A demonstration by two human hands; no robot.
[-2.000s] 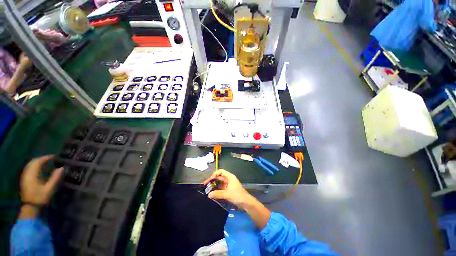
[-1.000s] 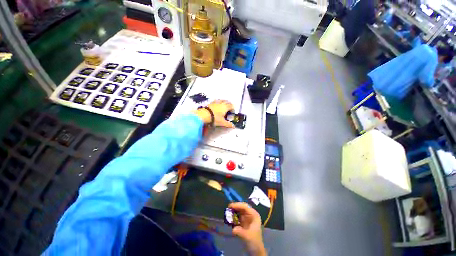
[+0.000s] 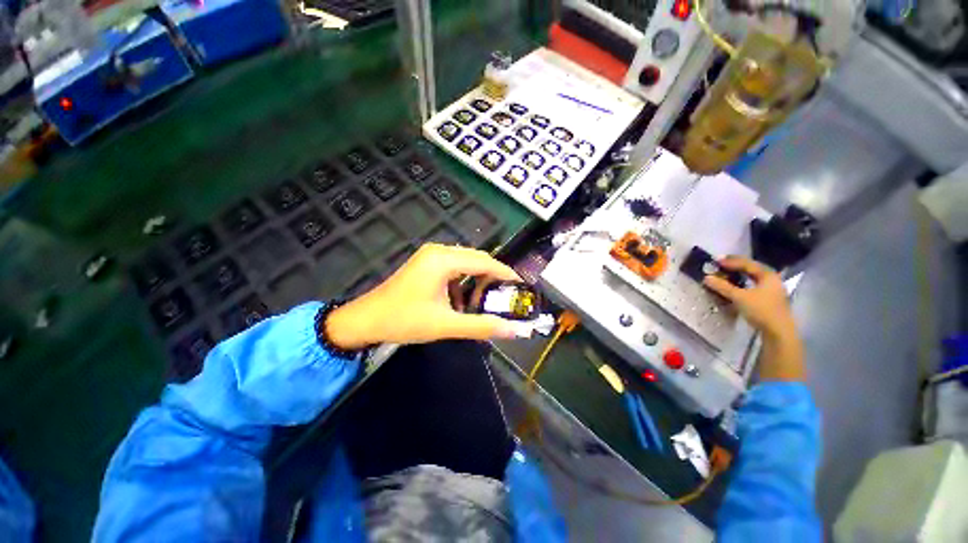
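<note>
My left hand [image 3: 425, 302] is in front of the machine, its thumb and fingers pinching a small dark watch case [image 3: 512, 302] with a pale and yellowish inner face. My right hand [image 3: 762, 302] reaches over the machine bed from the right. Its fingertips close on a small dark part with a pale spot [image 3: 712, 269] at the black fixture [image 3: 695, 262]; the fingers partly hide it, so I cannot tell if it is seated. The orange fixture block [image 3: 638, 255] lies to the left on the bed.
The brass-gold barrel [image 3: 743, 101] hangs above the bed. The black parts tray [image 3: 318, 265] is at left, the white parts tray [image 3: 531, 80] behind it. The red button [image 3: 673, 358] is on the machine's front. Blue-handled pliers [image 3: 642, 422] and a white wipe [image 3: 690, 448] lie before it.
My left hand has drawn back from the bed and now holds a watch case clear of it. My right hand has moved from before the machine to the black fixture. The view has turned left.
</note>
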